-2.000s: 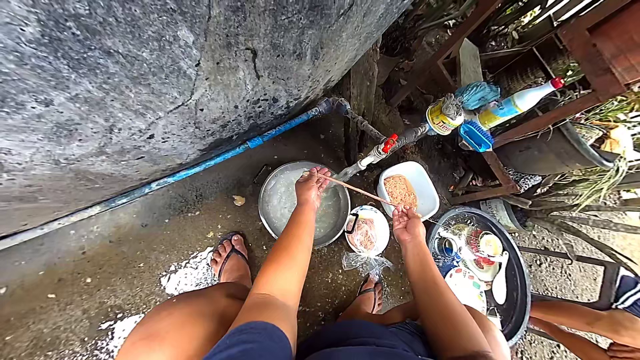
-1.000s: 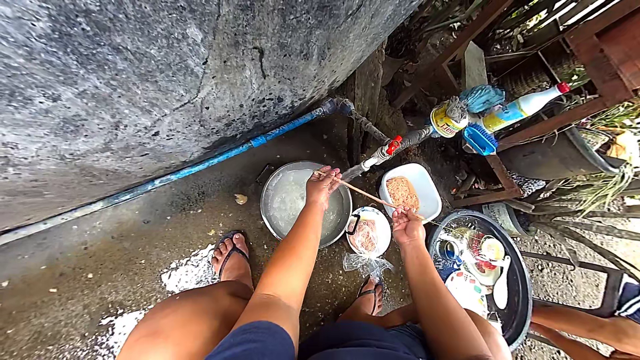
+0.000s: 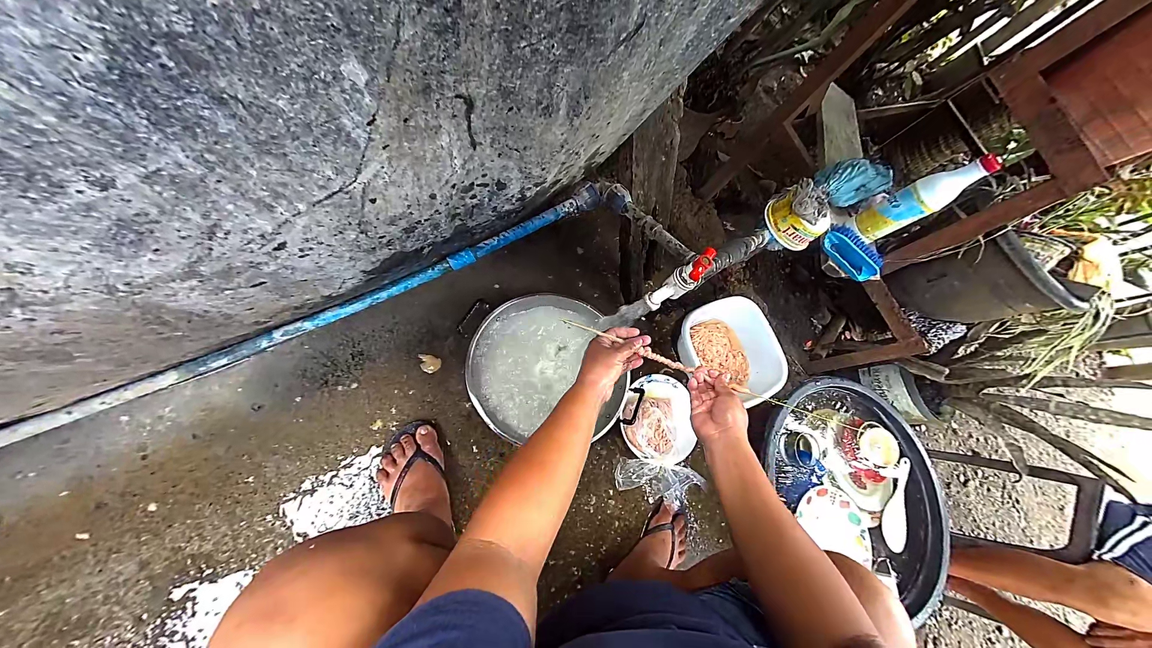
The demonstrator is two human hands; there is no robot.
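Observation:
My left hand [image 3: 614,356] and my right hand [image 3: 715,400] pinch a thin skewer [image 3: 589,330] with pinkish meat [image 3: 664,361] threaded on it between them. One bare end reaches over a round metal pan [image 3: 477,378] of cloudy water, while the other points toward the black basin. Just beyond my right hand, a white tub [image 3: 768,360] contains a mound of pinkish skewered or stringy pieces [image 3: 720,349]. Below my hands, a white bowl [image 3: 681,439] holds a clear plastic bag with pale pink pieces [image 3: 650,425] in it.
A red-handled tap [image 3: 701,265] on a pipe stands above the pan. Dishes fill a black basin [image 3: 936,540] at right. A blue brush [image 3: 851,253], a yellow can [image 3: 796,220] and a bottle [image 3: 927,198] sit near the wooden frame. Another person's legs [image 3: 1035,576] show at lower right.
The skewer's bare ends stand out more on both sides of my hands, and the threaded meat now lies between them. Both hands stay in about the same place.

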